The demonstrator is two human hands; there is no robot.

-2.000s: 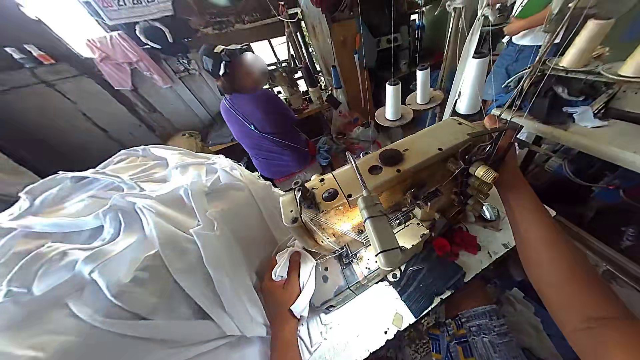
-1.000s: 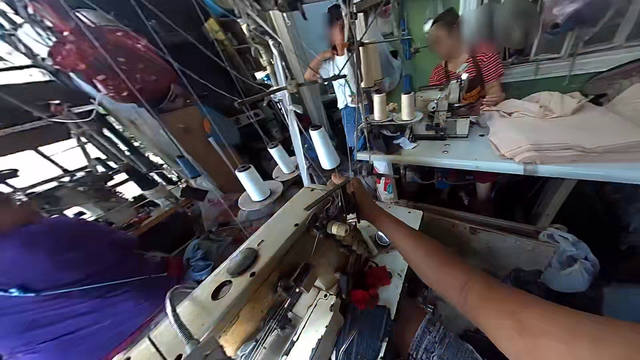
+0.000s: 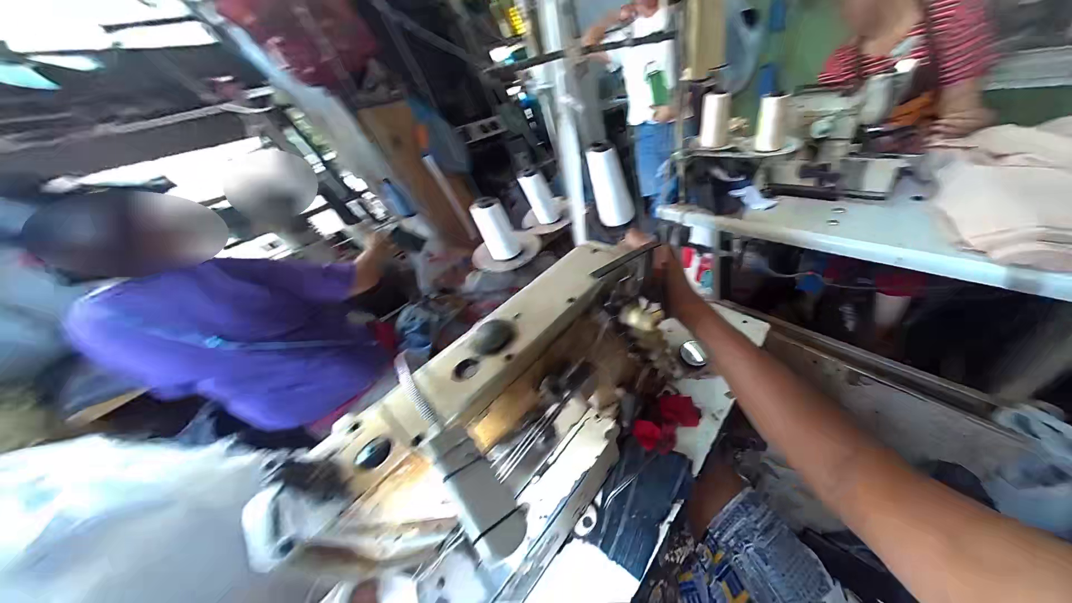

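Observation:
An industrial sewing machine [image 3: 536, 310] with a cream metal body runs diagonally through the middle of the view. My right hand [image 3: 657, 255] is at the machine's far end, around its back edge; its fingers are mostly hidden, and whether it grips anything cannot be told. Of my left hand, only a small blurred bit of skin [image 3: 365, 591] shows at the bottom edge, beside the white fabric [image 3: 126, 511] heaped at the lower left. A red cloth scrap [image 3: 670, 419] lies on the machine table by the handwheel end.
White thread cones [image 3: 496, 230] stand behind the machine. A person in purple [image 3: 243, 335] sits close at the left. At the right, another worktable [image 3: 888, 239] holds a sewing machine [image 3: 829, 159] and stacked beige fabric [image 3: 1013, 193], with a person in red stripes behind it.
The view has swung right, then partly back left. My left hand, on the white fabric two seconds ago, is now almost out of view. My right hand remains at the machine's far end.

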